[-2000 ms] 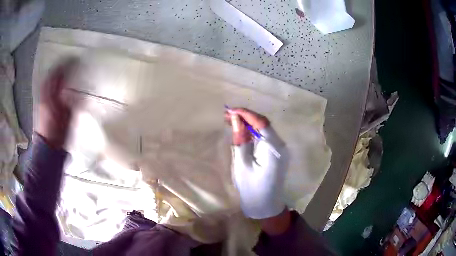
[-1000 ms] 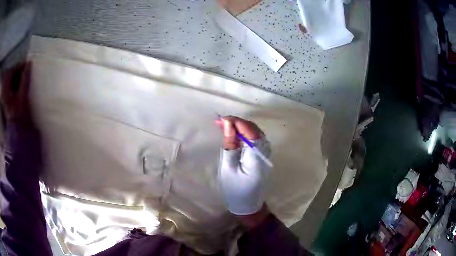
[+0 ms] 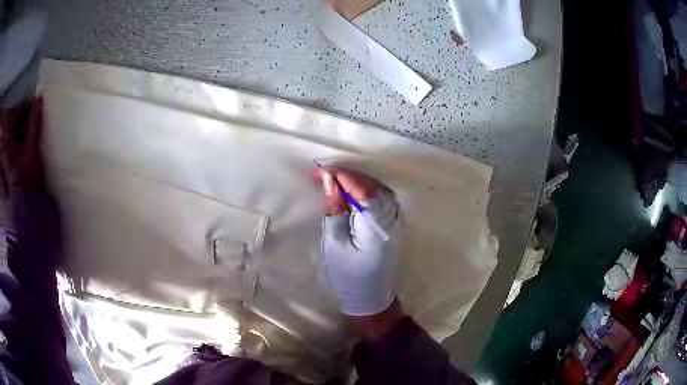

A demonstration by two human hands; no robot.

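Note:
A cream garment piece [image 3: 181, 158] lies spread on the grey speckled table, with a straight double-layer band along its far edge and a small stitched rectangle with a line near its middle. My right hand [image 3: 358, 241], in a white glove with bare fingertips, holds a blue-purple marking pen [image 3: 354, 202] with a pale end, its tip at the cloth just below the band. My left hand [image 3: 22, 143] is bare, dark and partly cut off at the left edge, at the garment's left side; its fingers are unclear.
A white narrow strip [image 3: 384, 62] lies beyond the garment, beside a brown card piece [image 3: 354, 6]. A crumpled white scrap [image 3: 493, 34] is at the far right. Crumpled cloth [image 3: 536, 244] hangs beyond the table's right edge, above green floor [image 3: 595, 203] and cluttered items.
My left hand has moved from over the cloth to its left edge. The garment lies flatter, its stitched rectangle now visible. My right hand has shifted slightly left with the pen.

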